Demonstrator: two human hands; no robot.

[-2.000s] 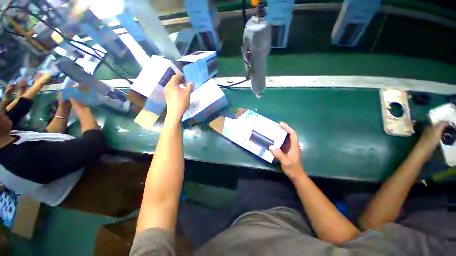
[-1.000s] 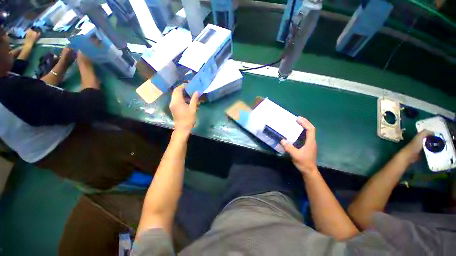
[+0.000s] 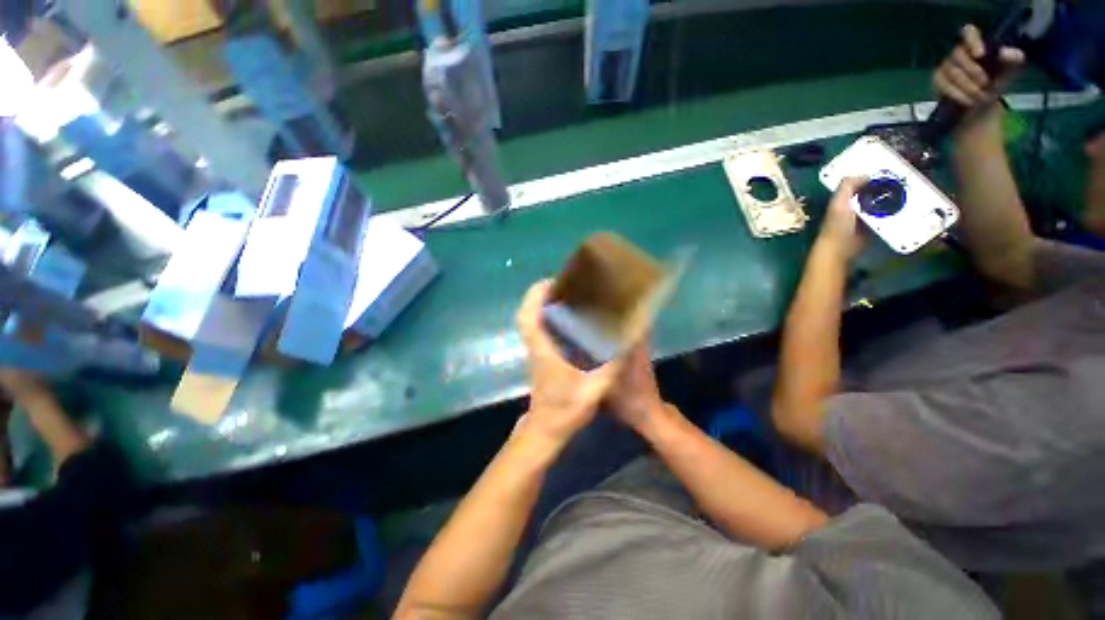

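Observation:
A retail box is held over the front edge of the green bench, its open end towards me, showing brown inside; it is blurred. My left hand grips its left side and underside. My right hand is at its lower right side, mostly hidden behind the box and my left hand. Several light blue and white retail boxes lie piled on the bench to the left, one with a brown-faced flap pointing down.
A hanging grey screwdriver is beyond the bench. A person at right holds a white housing and a dark tool. A cream shell lies on the bench. Another person's arm is at left. A blue box stands on the conveyor.
My left hand has left the piled boxes and now grips the box with my right hand. The box has turned its open end towards me. The view has swung right.

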